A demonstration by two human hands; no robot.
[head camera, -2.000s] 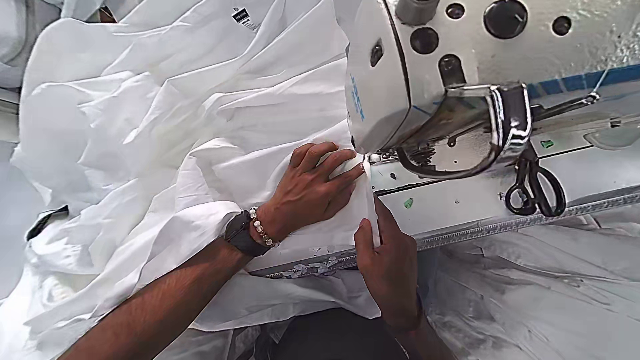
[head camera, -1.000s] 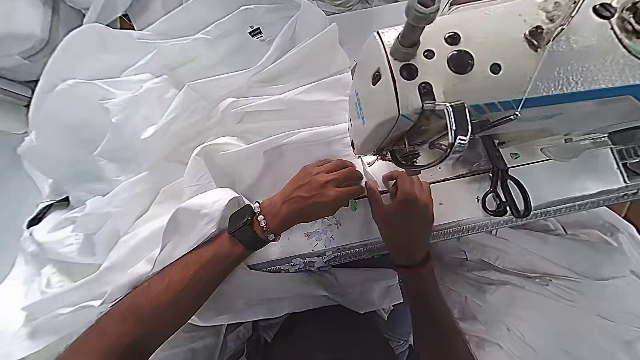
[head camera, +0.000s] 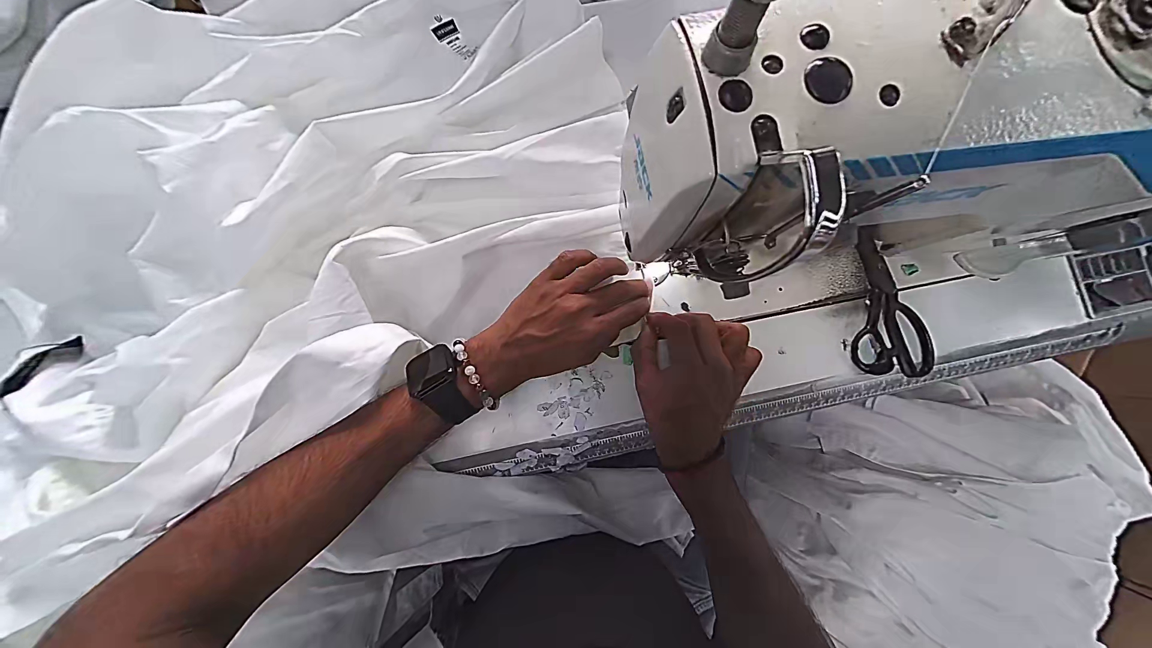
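Observation:
White fabric point(head camera: 486, 180) lies in folds over the left of the sewing machine's bed, its right edge reaching the lit needle area point(head camera: 661, 270). My left hand point(head camera: 576, 310), with a watch and a beaded bracelet on the wrist, grips the fabric edge just left of the presser foot. Close beside it, my right hand point(head camera: 693, 369) pinches the same edge between thumb and fingers, in front of the needle area. The head of the sewing machine point(head camera: 675, 162) stands above and to the right of both hands. The fingertips partly hide the fabric they hold.
Black-handled scissors point(head camera: 891, 337) rest on the machine bed point(head camera: 810, 360) to the right. A measuring tape point(head camera: 810, 405) runs along the bed's front edge. Thread scraps point(head camera: 576, 396) lie near my left wrist. More white fabric point(head camera: 945, 513) hangs at the lower right.
My right hand has come up from below the fabric edge to beside the needle area, its fingers now curled in. My left hand stays near the presser foot. The view has shifted.

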